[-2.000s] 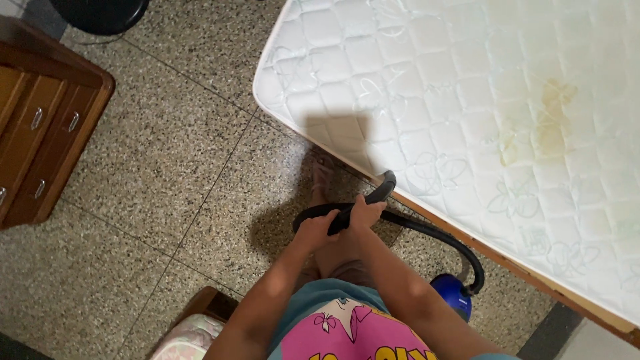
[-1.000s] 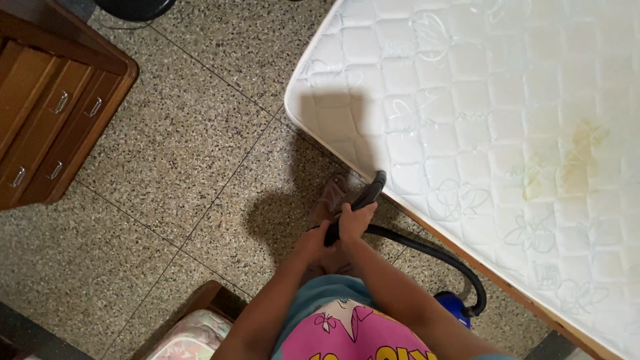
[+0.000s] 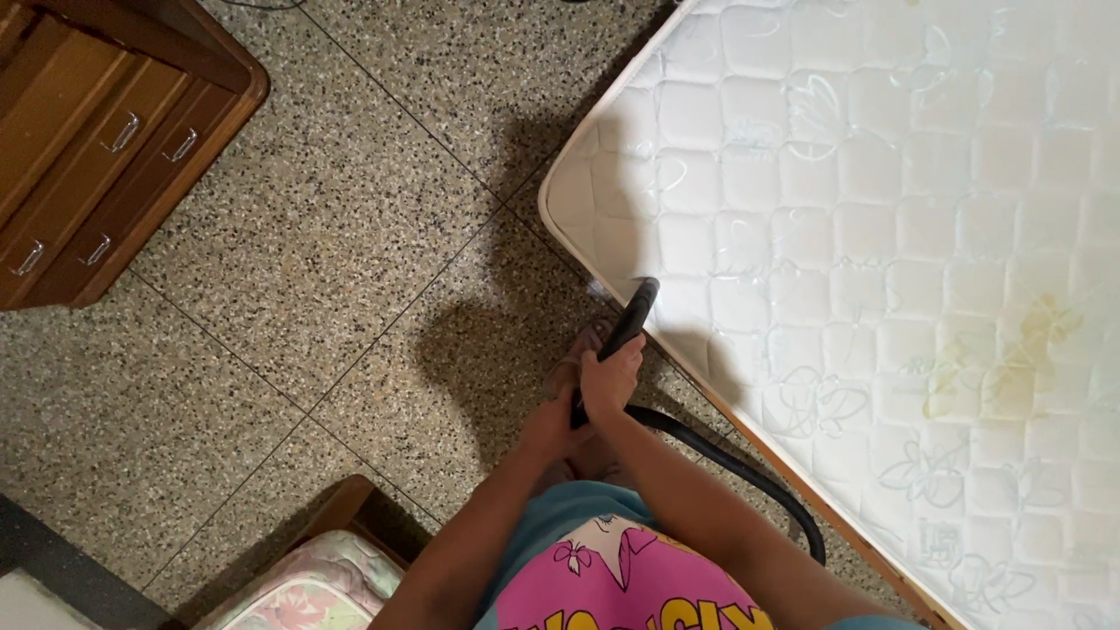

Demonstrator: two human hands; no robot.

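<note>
A black vacuum cleaner wand [image 3: 632,319] is held in both of my hands, its tip over the near edge of a white quilted mattress [image 3: 840,262]. My right hand [image 3: 611,376] grips the wand's middle, and my left hand [image 3: 557,420] is closed around its lower part, close beside the other; which arm is which follows the crossing of the view only loosely. A black flexible hose [image 3: 735,464] curves away from the wand to the lower right, along the bed's wooden edge. Yellowish stains [image 3: 1006,359] mark the mattress top at the right.
A wooden chest of drawers [image 3: 114,149] with metal handles stands at the upper left. At the bottom left is a second, floral mattress [image 3: 306,586] by a wooden frame [image 3: 337,516]. Speckled floor tiles [image 3: 350,219] lie between them. My foot is beside the bed.
The wand's tip has tilted further over the mattress edge. The blue vacuum body at the hose's end, visible earlier, is out of sight. The view has shifted.
</note>
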